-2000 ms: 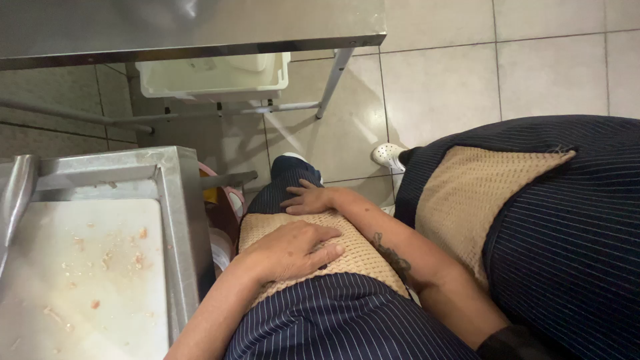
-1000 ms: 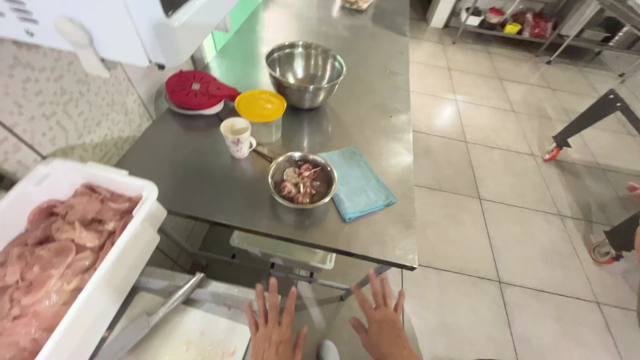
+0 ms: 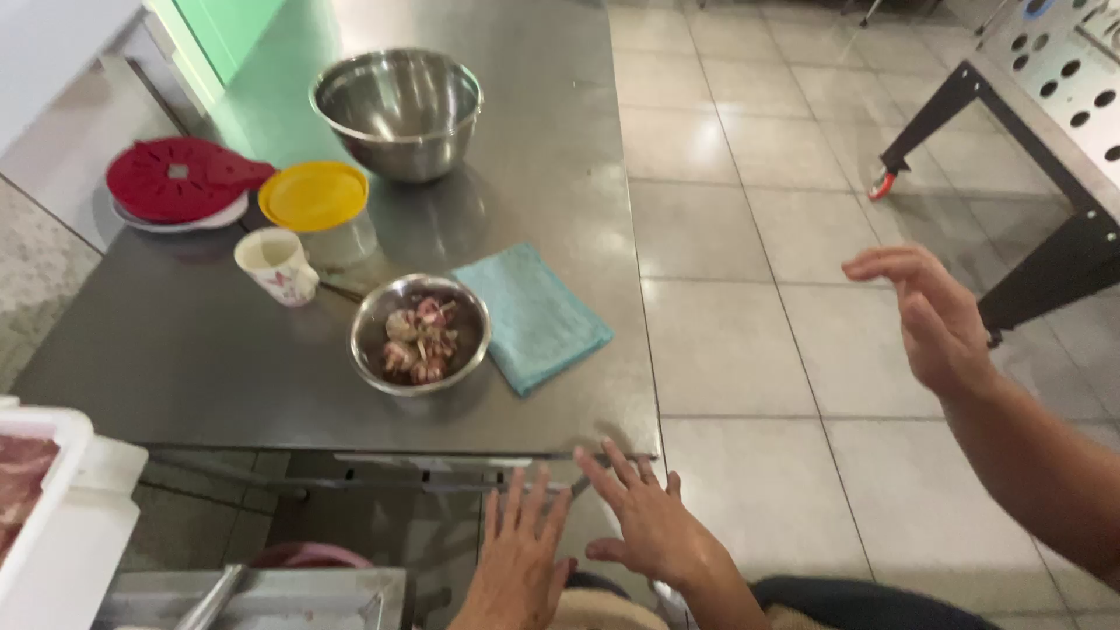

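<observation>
My left hand point(image 3: 523, 556) is raised palm down with fingers spread, just in front of the steel table's near edge. Beside it on the right, my right hand point(image 3: 654, 525) has its fingers apart too, at the table's corner; neither holds anything. On the table, a small steel bowl point(image 3: 420, 334) holds garlic bulbs. A folded light blue cloth point(image 3: 535, 319) lies against its right side. Farther back stand a big steel mixing bowl point(image 3: 398, 114), a tub with a yellow lid point(image 3: 315, 194), a patterned white mug point(image 3: 278, 267) and a red plastic lid or strainer point(image 3: 175, 179) on something white.
Another person's hand and forearm point(image 3: 949, 341) reach in from the right. At the lower left are a white tub point(image 3: 74, 516) of raw meat and a metal tray point(image 3: 350, 595) with a metal utensil or blade. A black wheeled frame point(image 3: 1041, 149) stands at the upper right.
My hands lay on my lap two seconds ago; now they are raised with fingers spread. The view has tilted up to the tabletop. Another person's arm has come in from the right.
</observation>
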